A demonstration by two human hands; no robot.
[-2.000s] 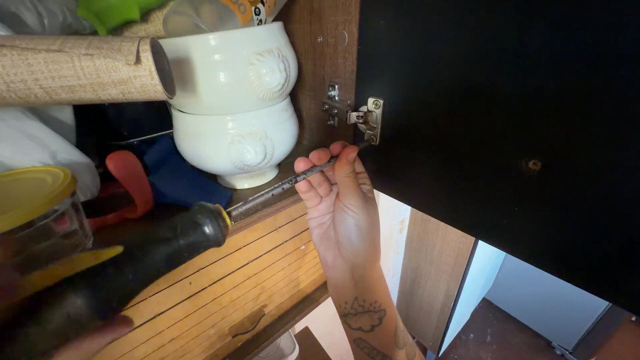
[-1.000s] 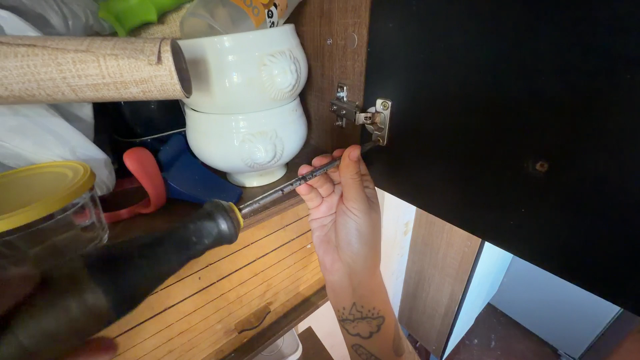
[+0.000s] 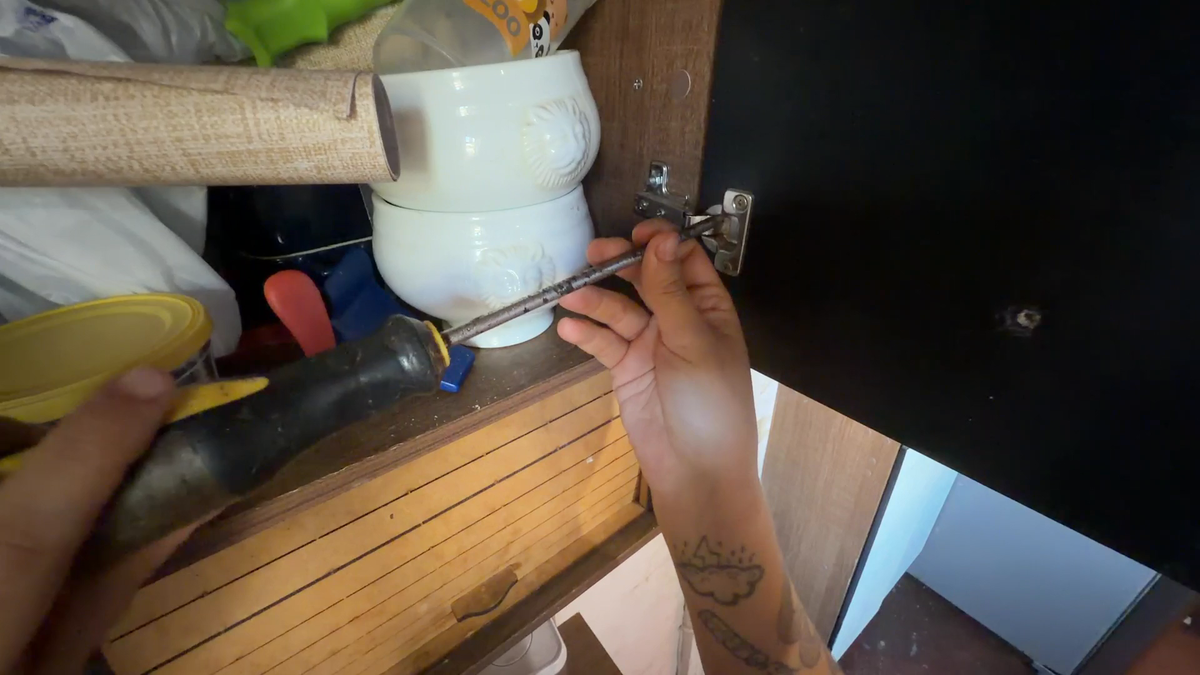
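My left hand (image 3: 66, 506), at the lower left, grips the black and yellow handle of a screwdriver (image 3: 309, 403). Its steel shaft slants up to the right, past two stacked white bowls. The thumb and fingertips of my right hand (image 3: 689, 347) pinch the shaft near its far end, palm towards me. The tip is at the middle of a metal cup hinge (image 3: 734, 232) on a black cabinet door (image 3: 937, 169); its exact contact is unclear. The hinge's other part, a mounting plate (image 3: 659, 195), is on the brown cabinet side wall.
On the shelf are stacked white bowls (image 3: 483, 239), a rolled beige mat (image 3: 187, 127), a yellow-lidded tub (image 3: 103, 347) and red and blue objects. Below is a slatted wooden front (image 3: 394, 525). Another hole or fixing (image 3: 1022, 320) shows on the door.
The screwdriver's tip has moved up from the hinge's lower end to its middle, and my right hand has gone up along with it. Both hands still hold the screwdriver.
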